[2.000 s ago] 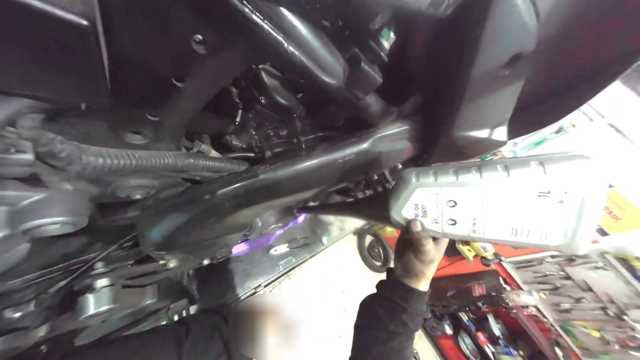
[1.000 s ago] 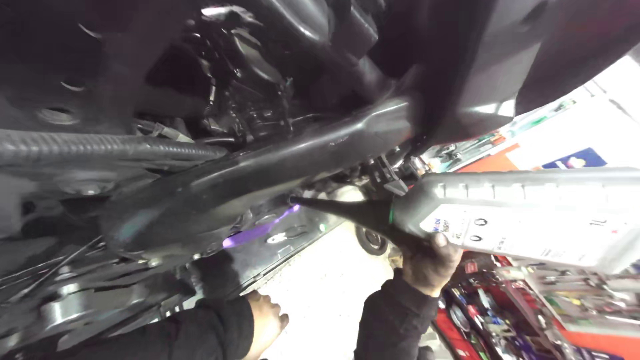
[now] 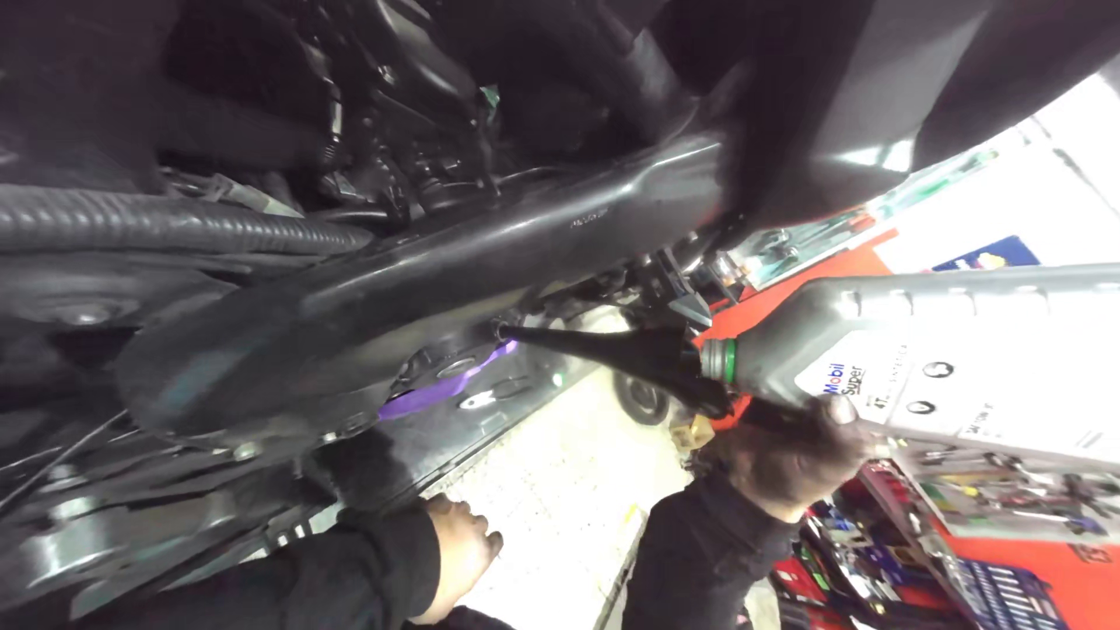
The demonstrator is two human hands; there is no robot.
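My right hand (image 3: 796,459) grips a grey Mobil Super 4T oil bottle (image 3: 875,350) from below, near its neck. The bottle lies nearly on its side, its green-ringed mouth at the wide end of a black funnel (image 3: 612,346). The funnel's narrow tip meets a small opening beneath a long black tube (image 3: 490,254) of a motorcycle. My left hand (image 3: 464,556) is low in the view, fingers curled, beside the machine's lower parts; whether it holds anything is hidden. Left of the funnel tip a purple strip (image 3: 429,395) runs along the dark engine side. Oil flow cannot be seen.
A ribbed black hose (image 3: 175,223) crosses the left side. Black bodywork (image 3: 814,105) overhangs from above. Beyond the bottle are a tool tray (image 3: 1006,494), a blue socket set (image 3: 1011,595) and red surfaces. A black round object (image 3: 643,398) lies on the pale floor below the funnel.
My left hand, a blur at the lower edge two seconds ago, is now clearly in view with curled fingers. My right hand keeps its hold on the tilted bottle. The view has shifted.
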